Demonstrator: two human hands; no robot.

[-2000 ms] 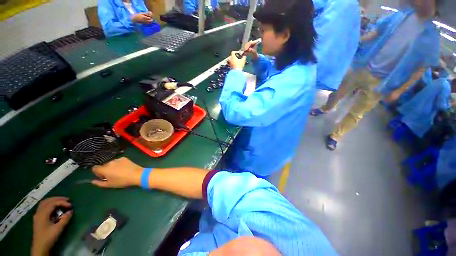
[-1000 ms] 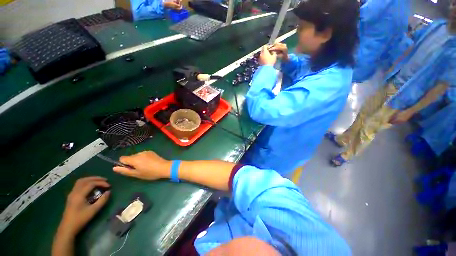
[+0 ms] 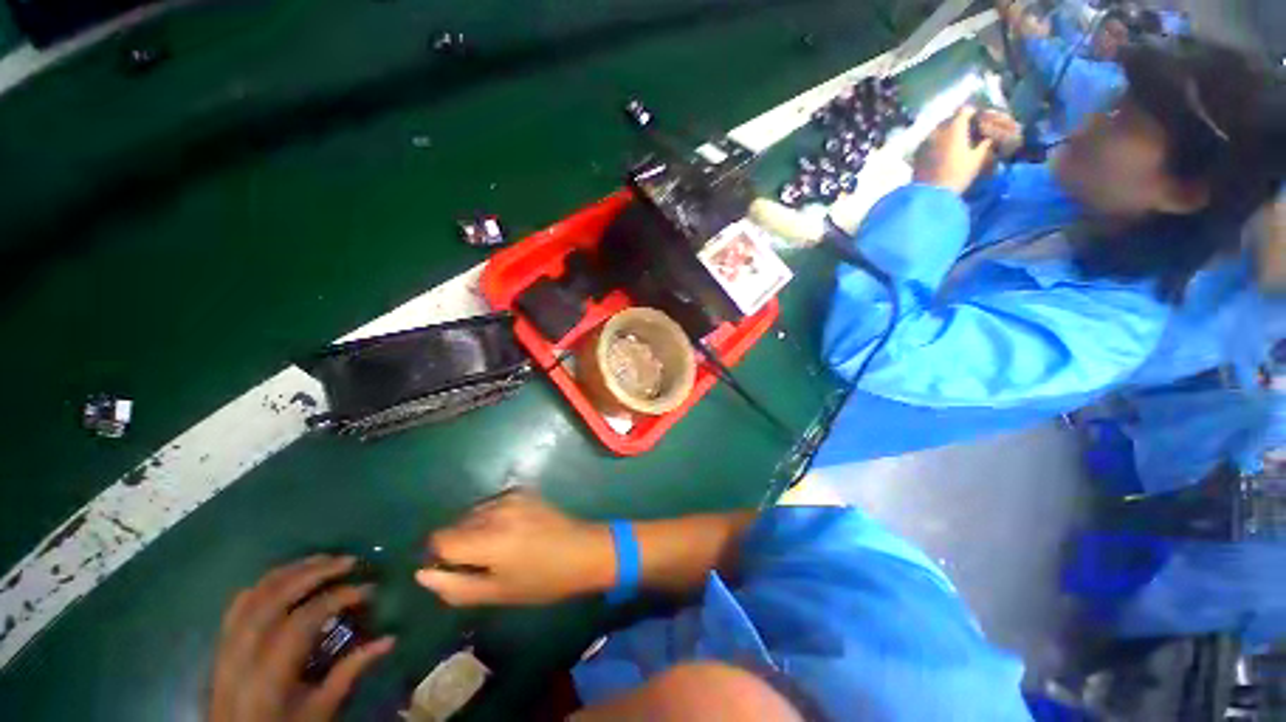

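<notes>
My left hand (image 3: 289, 642) is at the lower left, with its fingers curled around a small black module (image 3: 333, 643) just over the green bench. My right hand (image 3: 515, 553) is to its right, blurred, with a blue wrist strap (image 3: 625, 559). A dark sliver shows between its thumb and fingers, but I cannot tell whether it is a tool. The fixture with a pale oval centre (image 3: 449, 687) lies below and between my hands, partly cut off by the bottom edge.
A red tray (image 3: 635, 435) holds a round tan pot (image 3: 643, 370) and a black soldering station (image 3: 677, 254). A black fan (image 3: 423, 374) stands left of it. Loose modules (image 3: 107, 413) lie beyond the white rail (image 3: 169, 487). A person in blue sits at right, near clustered modules (image 3: 846, 138).
The view has turned and tilted down, so the tray and fan look larger. The fan now shows edge-on. The thin silvery tool seen at my right hand no longer shows clearly.
</notes>
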